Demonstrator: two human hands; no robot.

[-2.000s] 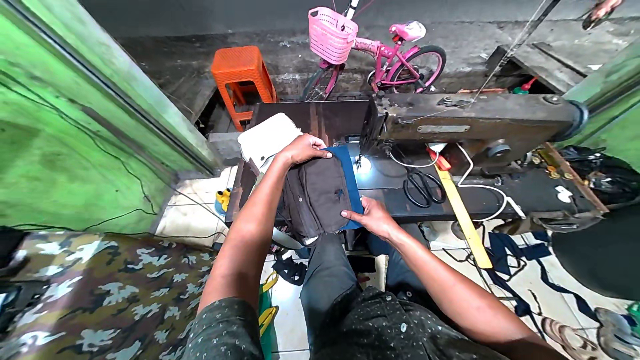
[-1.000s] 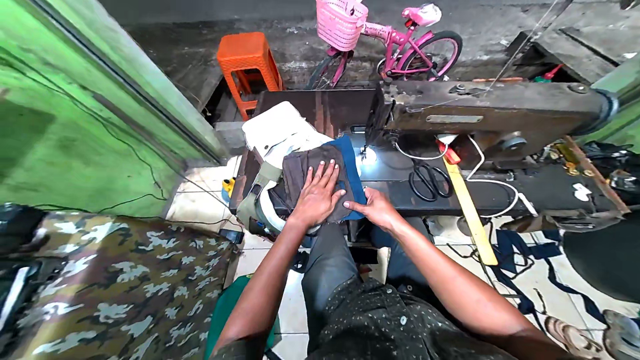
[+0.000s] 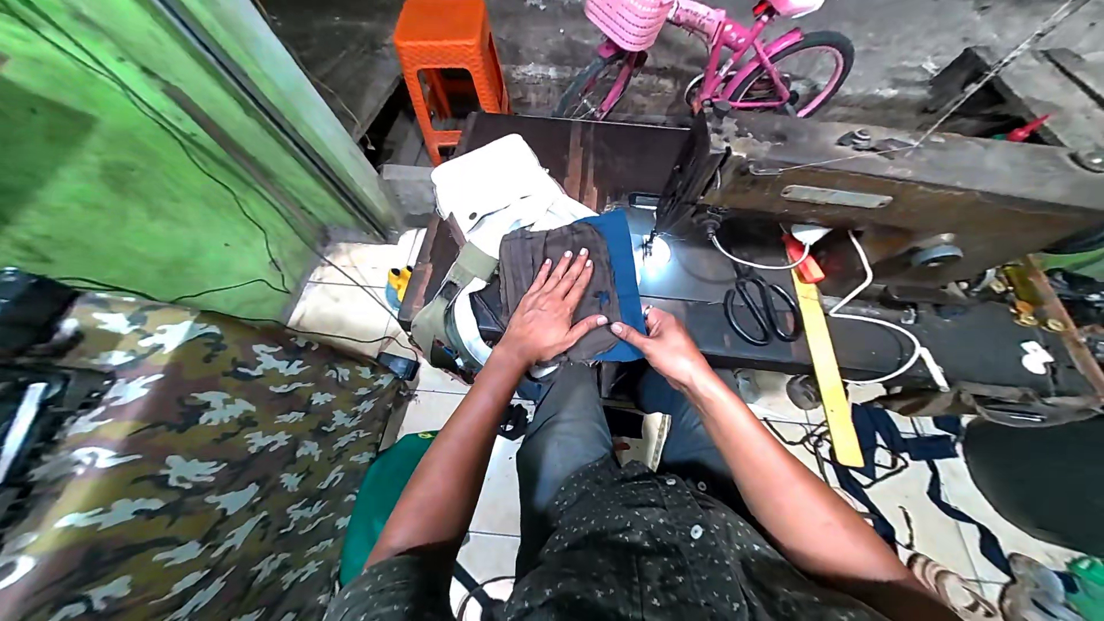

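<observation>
A dark brown fabric piece (image 3: pixel 535 259) lies on a blue cloth (image 3: pixel 623 259) at the sewing table's front edge, left of the sewing machine (image 3: pixel 862 185). My left hand (image 3: pixel 554 309) rests flat on the brown piece, fingers slightly apart. My right hand (image 3: pixel 664 343) pinches the blue cloth's lower right edge between thumb and fingers. White fabric with a snap (image 3: pixel 496 185) and an olive strap (image 3: pixel 457 280) lie to the left, partly under the brown piece. The machine's lamp lights the bed just right of the blue cloth.
Black scissors (image 3: pixel 759 310) and a yellow ruler (image 3: pixel 824 371) lie right of my right hand, beside a white cable (image 3: pixel 897 328). An orange stool (image 3: pixel 444 52) and a pink bicycle (image 3: pixel 733 60) stand behind the table. Camouflage fabric (image 3: pixel 216 431) covers something at the left.
My left hand has moved from the top edge of the fabric down onto the brown piece. The olive strap now shows at the left. My right hand stays at the blue cloth's lower right.
</observation>
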